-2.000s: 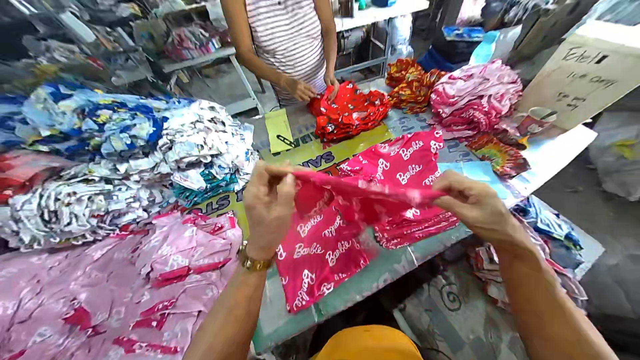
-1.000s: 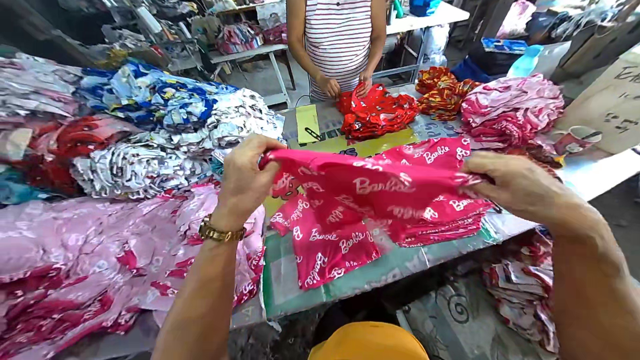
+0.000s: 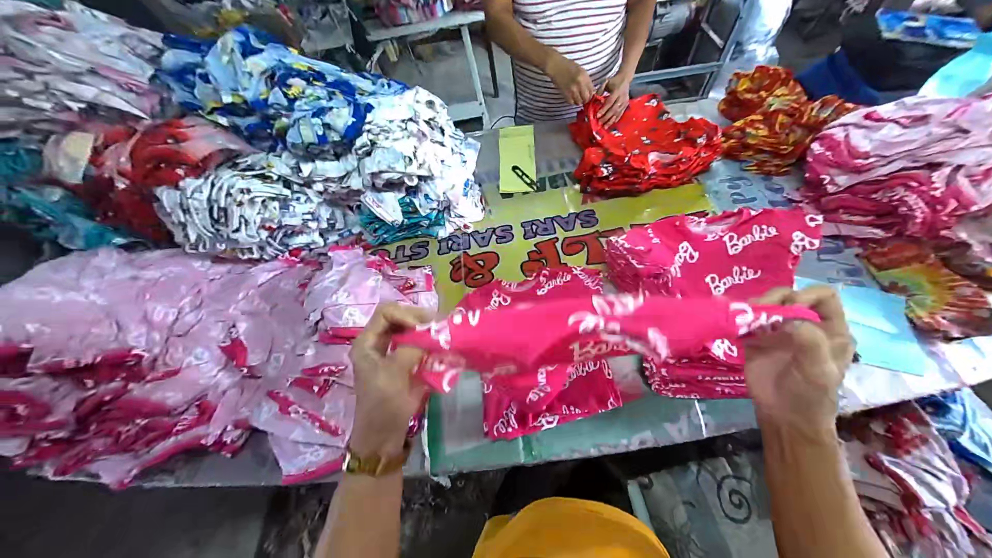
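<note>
Stretched between my two hands is a hot-pink printed garment, held above the table and slightly blurred. My left hand grips its left end and my right hand its right end. Beneath it, a pink printed shirt lies flat on the table. A stack of folded pink printed shirts sits behind and to the right, partly hidden by the held cloth and my right hand.
Light-pink garments heap at left, with blue and white bundles behind. Across the table, a person's hands touch red printed cloth. A yellow paper lies near it. Pink bundles and a light-blue sheet are at right.
The garment between my hands was spread broad a second ago and now hangs as a narrower, folded band. My hands keep hold of both its ends.
</note>
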